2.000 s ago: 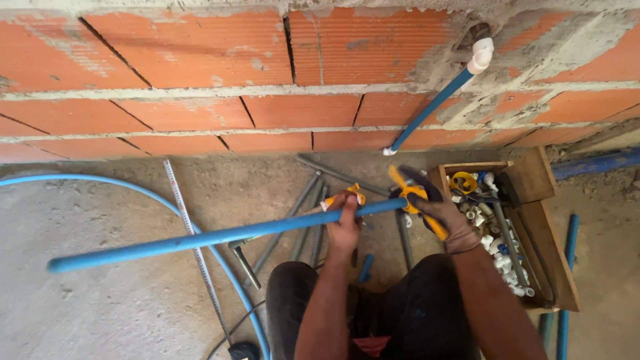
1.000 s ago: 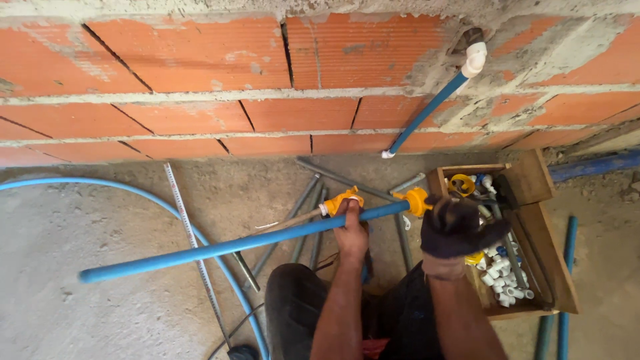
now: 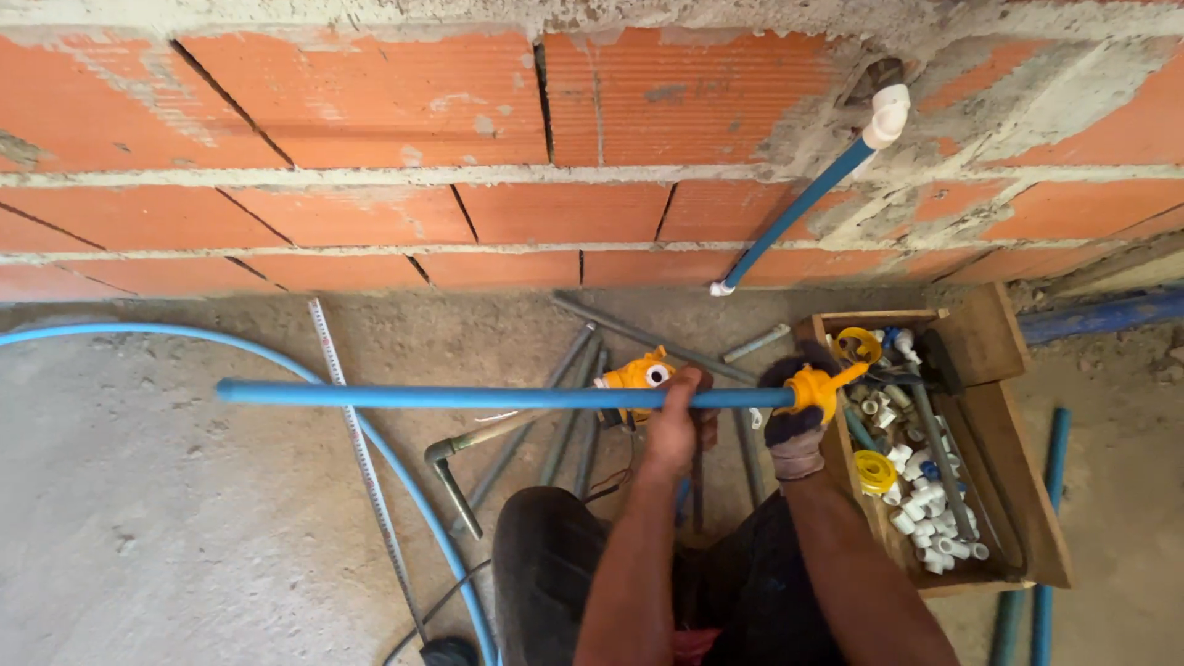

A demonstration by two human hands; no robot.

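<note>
A straight blue plastic pipe (image 3: 444,398) lies level across the view, with my bare left hand (image 3: 684,421) closed around it right of its middle. On its right end sits a yellow tool head with a handle (image 3: 814,393), probably a pipe threader or chamfering tool. My gloved right hand (image 3: 797,407) grips this yellow tool, its dark fingers around the head. Just behind the pipe, beside my left hand, is another yellow tool (image 3: 643,372) with a round white opening; its support is hidden.
A wooden box (image 3: 1017,481) at right holds white fittings (image 3: 925,518) and yellow tape rolls (image 3: 874,472). Grey pipes (image 3: 564,407), a tape measure (image 3: 370,472) and a blue hose (image 3: 435,518) lie on the floor. A blue pipe with white elbow (image 3: 805,208) hangs from the brick wall.
The blue pipe has swung from slanting to nearly level, its left end rising in view. My right hand, raised beside the tool a second ago, is now around the yellow head.
</note>
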